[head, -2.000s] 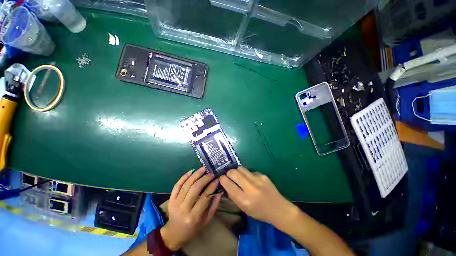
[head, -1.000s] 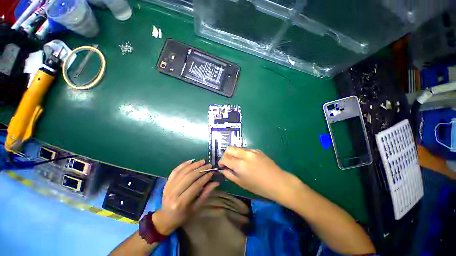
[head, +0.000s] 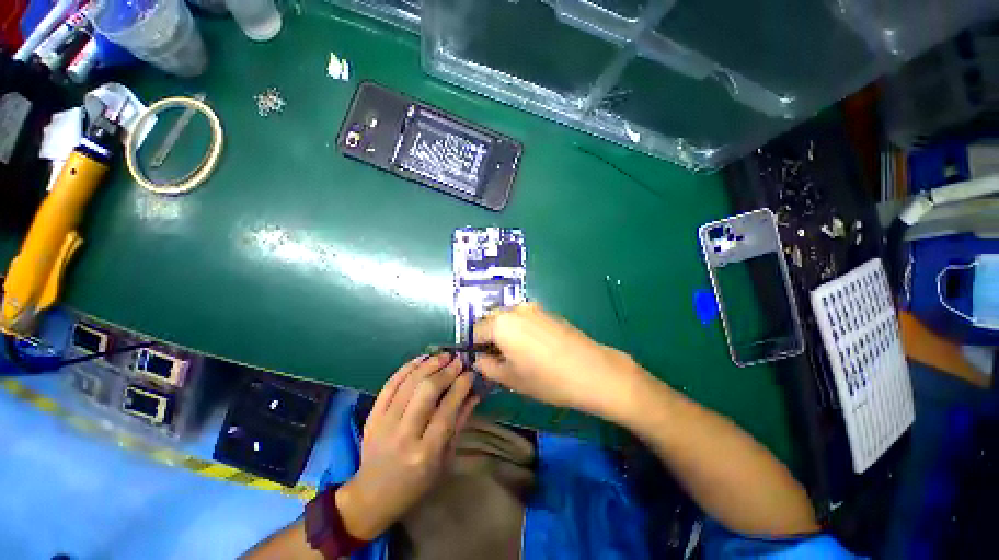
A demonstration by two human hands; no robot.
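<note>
An opened phone mid-frame (head: 490,260), silver-white and black inside, lies on the green mat near its front edge. My left hand (head: 422,410) is at its lower end, fingers bent together. My right hand (head: 537,350) covers its lower right part, fingertips close to the left ones. A small dark strip or tool shows between the fingertips of both hands; which hand grips it, and what it is, I cannot tell. The phone's lower end is hidden by the hands.
A dark second phone housing (head: 431,146) lies behind. At right are a silver-grey rear frame (head: 750,235), a blue pick (head: 704,306), a black tray (head: 805,202) and a white parts grid (head: 865,372). At left are a tape roll (head: 134,161) and yellow-orange screwdriver (head: 46,230). Clear drawers (head: 548,93) stand behind.
The phone first turned from slanted to nearly upright in view, and the view shifted. Since the last earlier frame, the dark strip between the fingertips shows more clearly; the hands moved only slightly.
</note>
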